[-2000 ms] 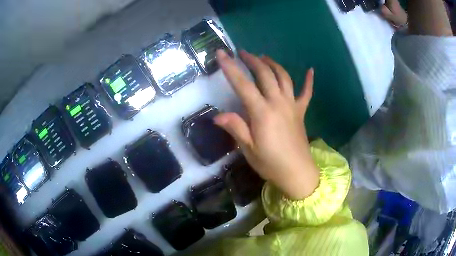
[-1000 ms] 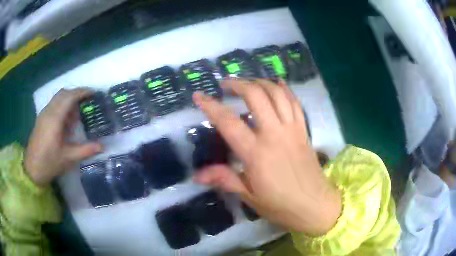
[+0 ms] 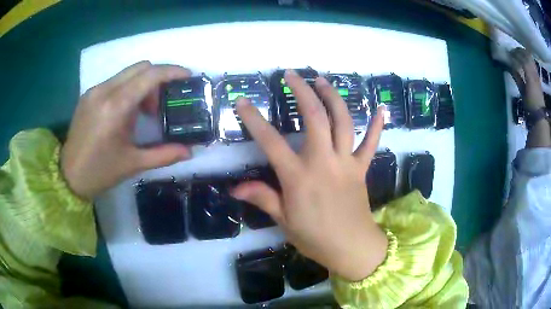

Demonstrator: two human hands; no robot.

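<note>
A far row of watch heads without straps lies on a white foam pad. The leftmost watch (image 3: 186,114) shows green lines and two grey buttons. My left hand (image 3: 112,127) has it between the fingers at its top edge and the thumb at its bottom edge. My right hand (image 3: 323,181) is spread palm down, with the index fingertip over the glossy second watch (image 3: 234,125), which shows a green block and glare; whether it touches is unclear. The other fingers extend over neighbouring lit watches. Clear wrinkled film shows on several watches.
A middle row of dark watches (image 3: 162,212) lies on the foam pad (image 3: 163,271), partly under my right hand. More dark watches (image 3: 260,277) lie nearer me. Green mat (image 3: 36,90) surrounds the pad. A neighbouring person's arm (image 3: 531,90) is at right.
The view has swung so the whole pad shows. My left hand has come in at the leftmost watch, whose screen changed from menu to two-button display. My right index finger has moved to the second watch.
</note>
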